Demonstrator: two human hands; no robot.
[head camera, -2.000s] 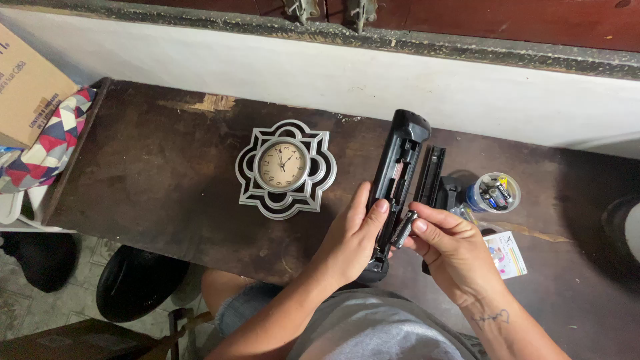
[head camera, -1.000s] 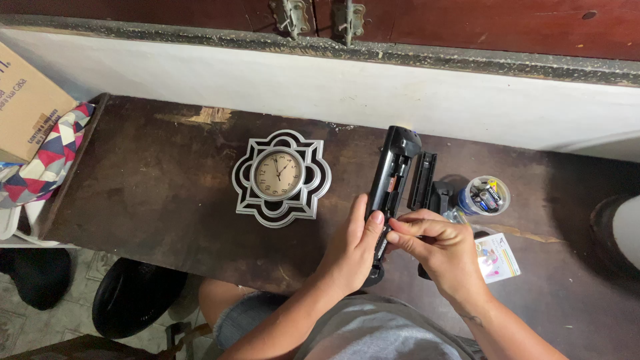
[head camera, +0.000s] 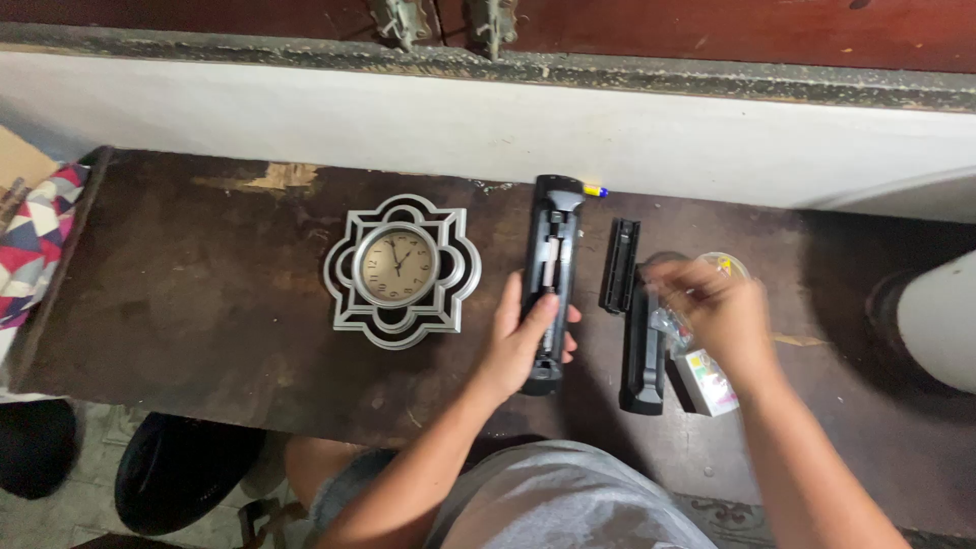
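My left hand (head camera: 522, 335) holds a black plastic device (head camera: 560, 206) upright in view, its long compartment uncovered. My thumb lies over the compartment's lower part. A black compartment cover (head camera: 621, 263) lies to its right, beside a second black device (head camera: 643, 374) on the table. My right hand (head camera: 705, 305) is blurred above the top of that second device, near a round tub (head camera: 728, 263); whether it holds anything cannot be told. A yellow and blue battery (head camera: 595, 191) lies by the upper end of the held device.
A silver-framed clock (head camera: 396, 265) lies on the dark wooden table (head camera: 191, 305) at left. A small printed box (head camera: 709, 385) and a clear plastic bag (head camera: 669, 324) are below my right hand. A white cylindrical object (head camera: 942, 324) stands at right, and patterned cloth (head camera: 38, 244) at far left.
My right hand has left the held device's compartment and moved right, toward the tub. The second device and the yellow and blue battery now show more plainly.
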